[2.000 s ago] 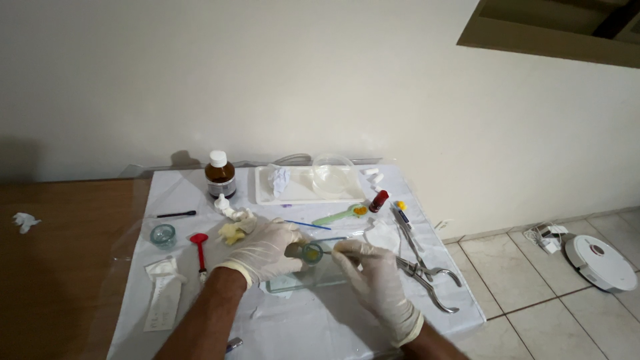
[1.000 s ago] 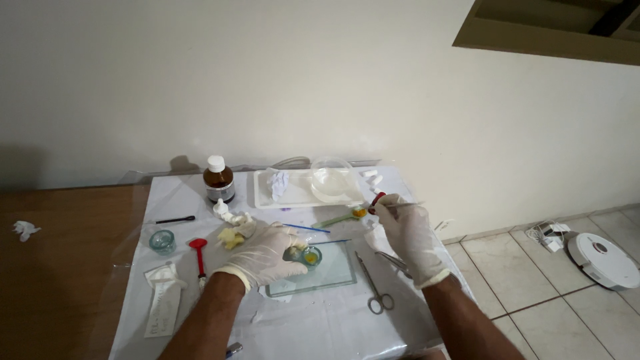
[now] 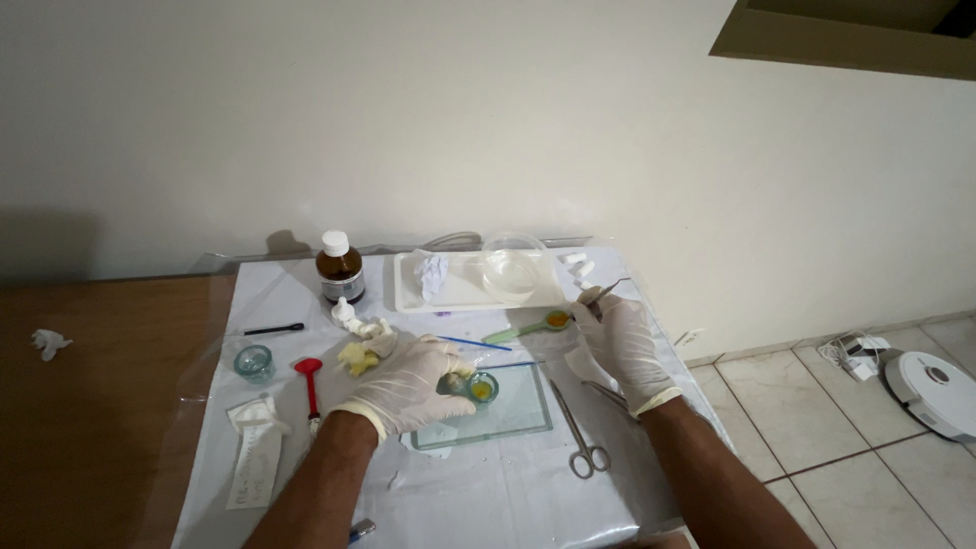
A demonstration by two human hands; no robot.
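My left hand (image 3: 415, 381), in a pale latex glove, has its fingers against a small glass dappen dish (image 3: 483, 390) with yellow material inside, on a glass slab (image 3: 511, 415). Something round and pale is partly hidden by those fingers. My right hand (image 3: 618, 339), also gloved, holds a thin metal dental instrument (image 3: 612, 288) near the tray's right end; its fingers hide part of it. Just left of that hand lies a green spoon (image 3: 526, 329) with orange-yellow material in its bowl. Metal scissors (image 3: 581, 438) lie right of the slab.
A white tray (image 3: 404, 303) bears crumpled paper (image 3: 431, 276) and a clear round container (image 3: 511, 273). An amber bottle (image 3: 340, 273), an empty glass dish (image 3: 254, 364) and a red scoop (image 3: 309, 381) stand or lie at left. Cotton rolls (image 3: 584, 269) lie at the back right.
My right hand has moved from beside the glass dish to the back right of the table, uncovering the slab and scissors. The red object seen near it earlier is no longer visible. My left hand stays at the dish.
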